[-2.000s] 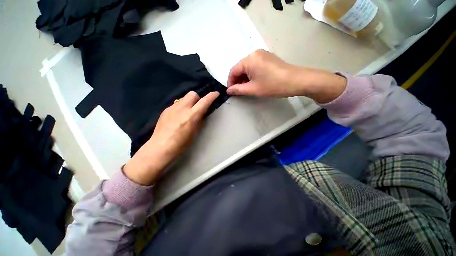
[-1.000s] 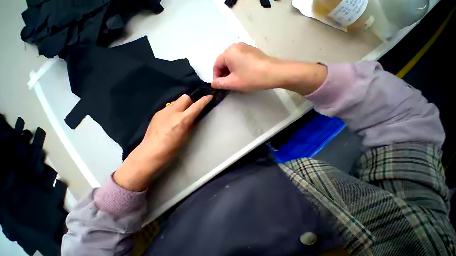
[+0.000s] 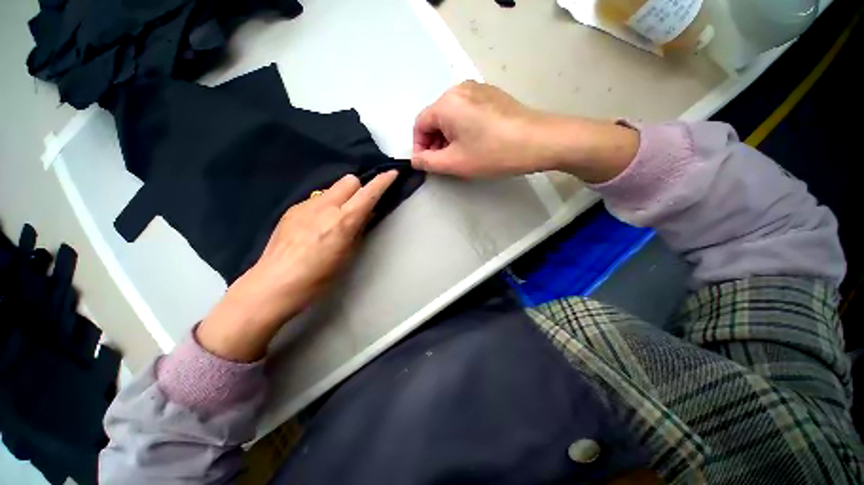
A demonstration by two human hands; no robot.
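A black cut panel (image 3: 237, 156) with tabs lies on the white sheet (image 3: 445, 227) bordered by pale tape. Its near edge looks folded or has a narrow black strip along it; I cannot tell which. My left hand (image 3: 317, 232) lies flat on the panel's near edge, fingers extended and pressing it down. My right hand (image 3: 464, 133) pinches the panel's right end between thumb and fingertips, close to my left fingertips. The pinched bit is mostly hidden by the fingers.
A pile of black panels (image 3: 123, 43) lies at the far left, touching the panel. Another rumpled black heap (image 3: 47, 350) lies at the left. A container of amber liquid with a white label (image 3: 663, 21) stands in clear plastic at the far right. The table edge (image 3: 379, 327) runs before my apron.
The whole view has shifted, so the panel and piles appear further left and the container higher. Both hands stay at the panel's edge; my right hand has moved slightly along it.
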